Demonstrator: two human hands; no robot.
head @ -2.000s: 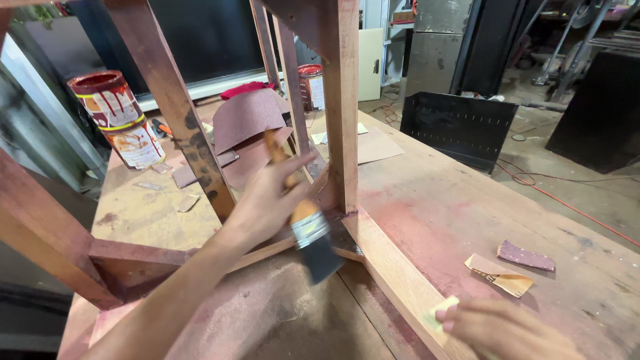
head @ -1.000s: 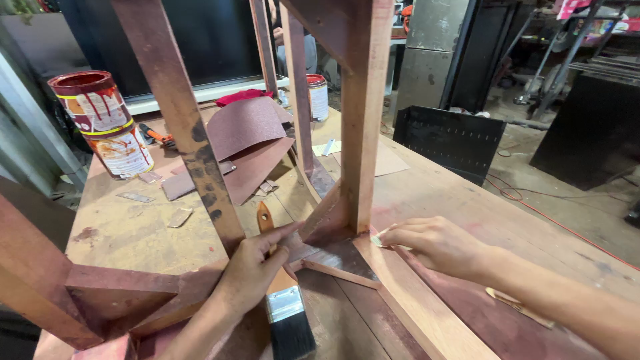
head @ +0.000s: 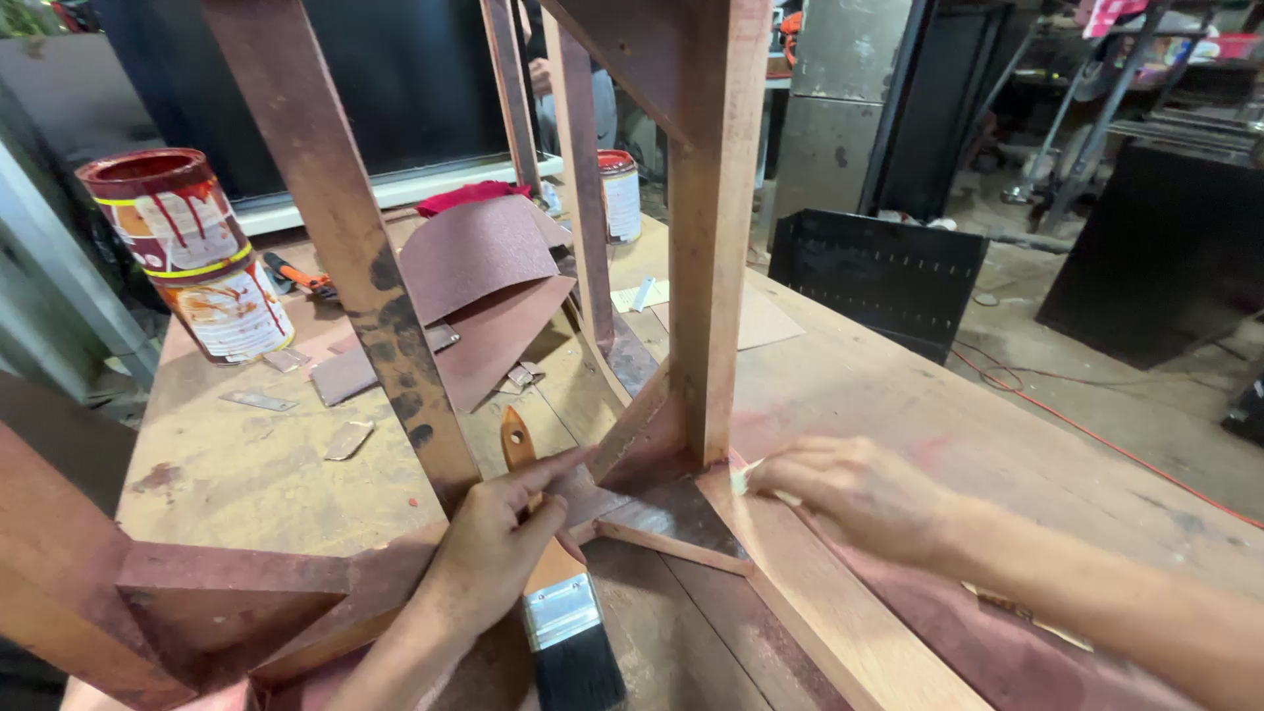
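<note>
A wooden frame [head: 706, 247] with upright posts and triangular corner braces stands on the workbench. My left hand [head: 504, 538] holds a paintbrush [head: 563, 602] with an orange wooden handle, metal ferrule and black bristles pointing down. Its index finger reaches toward the corner brace [head: 671, 518]. My right hand [head: 839, 489] pinches a small pale piece [head: 743, 479], perhaps folded sandpaper, against the bottom rail [head: 820, 592], close to the foot of the upright post. The rail is bare light wood on top, while other parts of the frame are stained reddish brown.
Two stacked, paint-dripped cans [head: 173, 222] stand at the left beside an orange-handled tool [head: 296, 276]. Sandpaper sheets [head: 479, 257], a red cloth [head: 469, 197] and another can [head: 619, 197] lie or stand behind the posts. A black panel [head: 874, 281] and an orange cord [head: 1106, 439] are beyond the bench.
My right hand has moved from the near part of the bottom rail up to the foot of the post. The brush in my left hand has swung to hang more upright.
</note>
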